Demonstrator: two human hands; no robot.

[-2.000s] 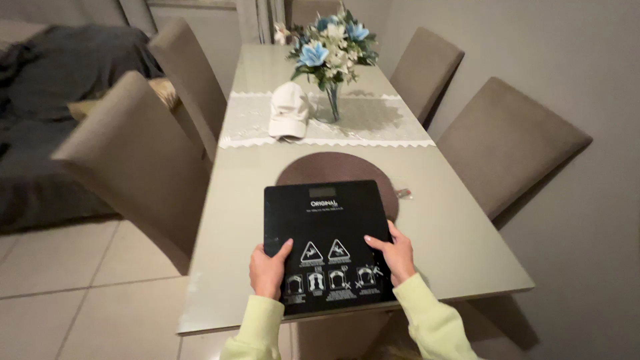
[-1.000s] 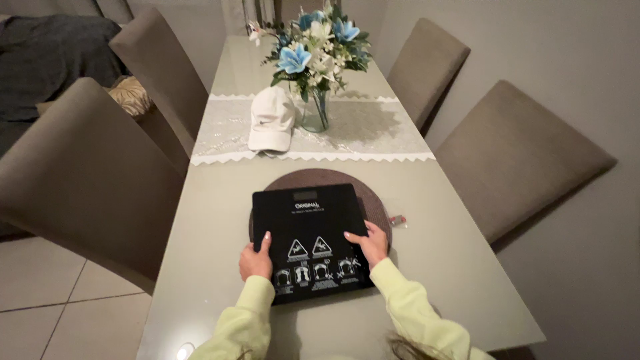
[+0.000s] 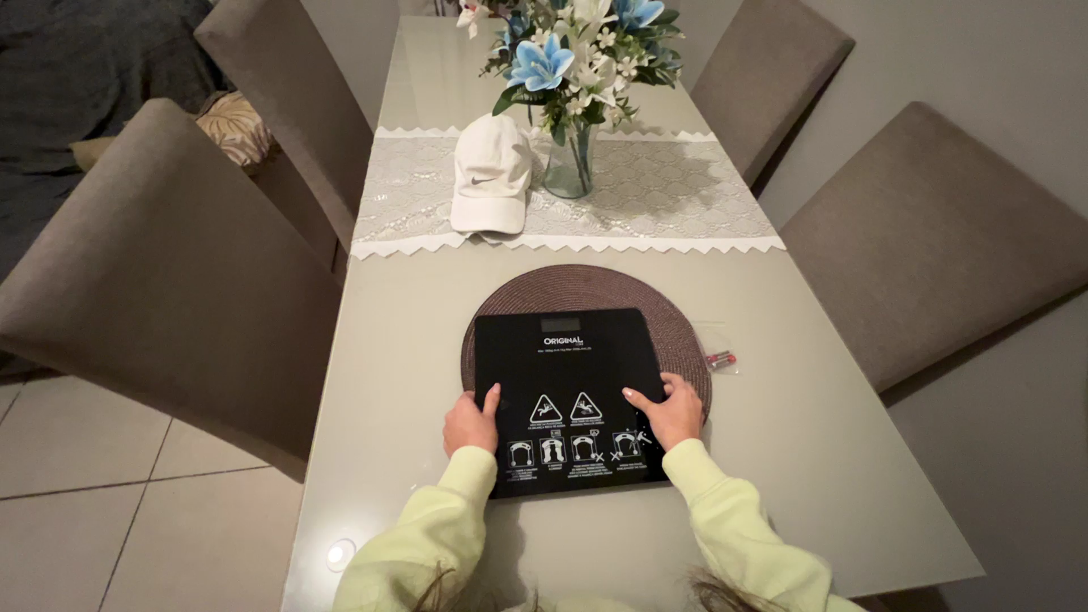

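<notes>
A black digital bathroom scale (image 3: 565,374) with a small display at its far edge lies over the near part of a round brown woven placemat (image 3: 578,285). My left hand (image 3: 473,423) grips its left edge, thumb on top. On the right edge is my right hand (image 3: 673,411), thumb also on the top face. Just right of the placemat, a small clear packet holds red and silver batteries (image 3: 722,359). Whether the scale rests fully on the mat or is slightly raised, I cannot tell.
Farther up the glass-topped table (image 3: 408,340), a white cap (image 3: 493,174) and a glass vase (image 3: 568,166) of blue and white flowers stand on a lace runner (image 3: 663,204). Upholstered chairs flank both sides, including one at left (image 3: 161,280) and one at right (image 3: 935,246).
Both hands have kept hold of the scale, which has come down from over the table's near edge onto the placemat area. The view has moved closer to the table.
</notes>
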